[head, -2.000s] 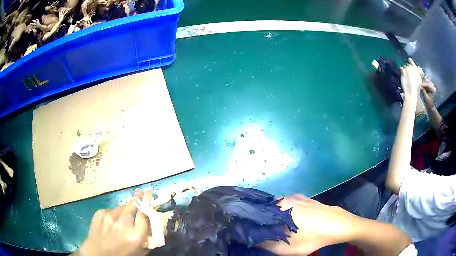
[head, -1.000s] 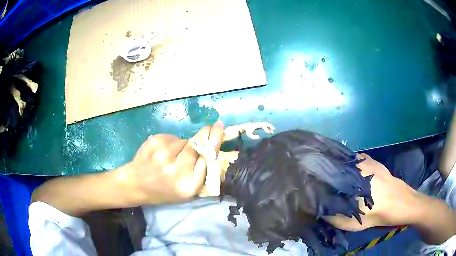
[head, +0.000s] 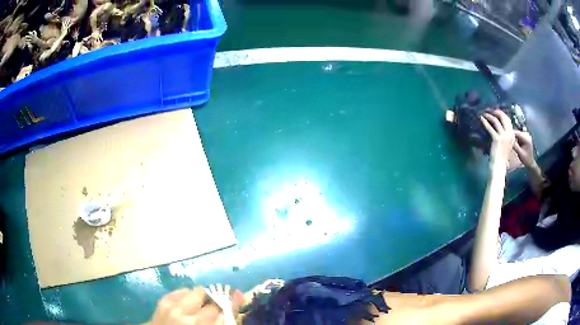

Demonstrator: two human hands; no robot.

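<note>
A joined figure with a dark, jagged lower body (head: 318, 303) and beige arms with spread fingers (head: 220, 297) is at the bottom edge, partly cut off. My left hand (head: 187, 306) holds its beige upper end at the left. My right hand is hidden behind the dark part; only my right forearm (head: 470, 306) shows, reaching to it from the right. A small whitish glue dish (head: 96, 214) sits on the tan cardboard sheet (head: 146, 184), with a brown wet stain beside it.
A blue tote (head: 140, 76) full of beige-and-black torsos stands at the upper left on the glossy green table (head: 331, 139) with a white line. At the right, another person's hands (head: 502, 130) hold a dark part near a clear sheet.
From one second ago, the view has shifted up, bringing the blue tote and the other person's hands back in. The figure and my hands now sit lower, partly out of frame.
</note>
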